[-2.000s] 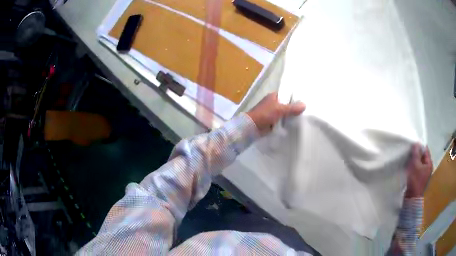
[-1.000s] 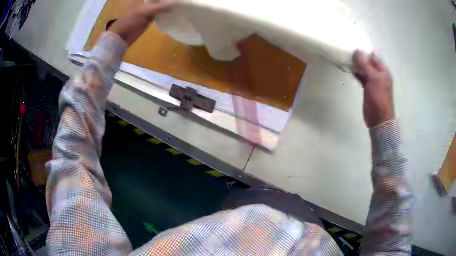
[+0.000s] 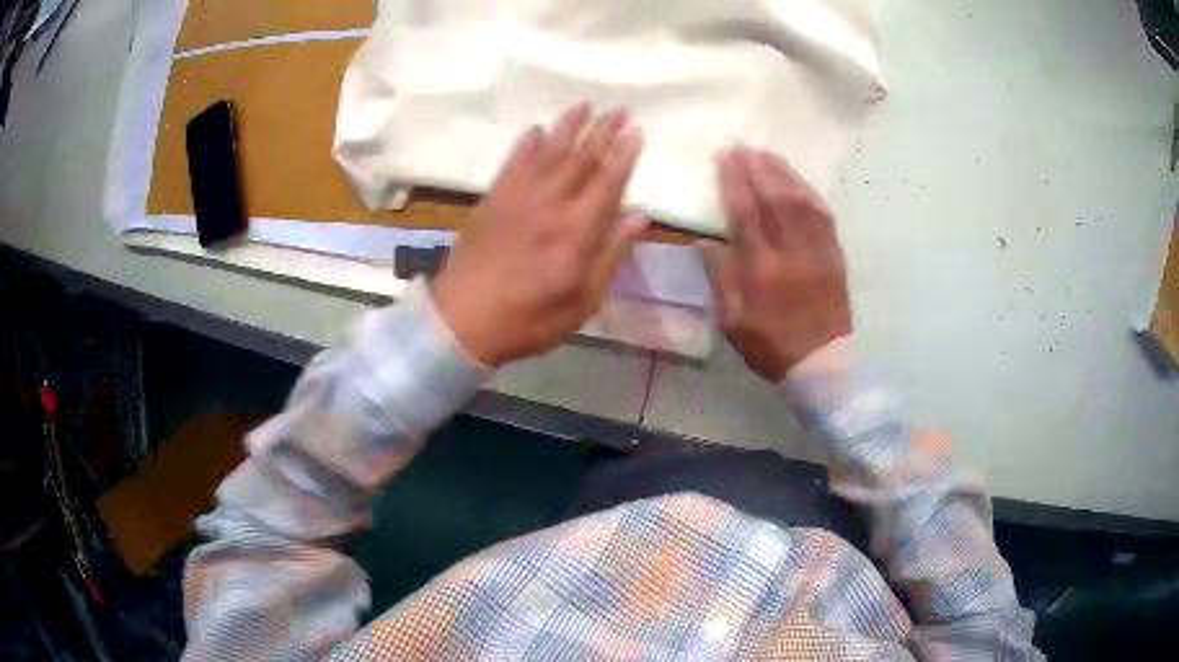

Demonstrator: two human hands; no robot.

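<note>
White fabric (image 3: 621, 78) lies over the right part of the left pattern board, a tan pattern (image 3: 278, 123) on white. My left hand (image 3: 543, 239) lies flat, palm down, on the fabric's near edge, fingers pointing away. My right hand (image 3: 780, 259) rests palm down at the same edge, further right, fingers nearly together. Neither hand is seen to grip the fabric. Both hands are slightly blurred. A dark clip (image 3: 420, 260) at the board's near edge is partly hidden by my left hand.
A black weight (image 3: 216, 173) lies on the tan pattern at the left. The pale table (image 3: 996, 323) has small dark specks at the right. Another tan pattern (image 3: 1168, 304) is cut off at the right edge. A dark object (image 3: 1164, 29) is at the top right. An orange-brown piece (image 3: 175, 491) is below the table.
The fabric was held raised between both hands; it now lies on the pattern board. My hands have let go of its edge, moved closer together and lie on it.
</note>
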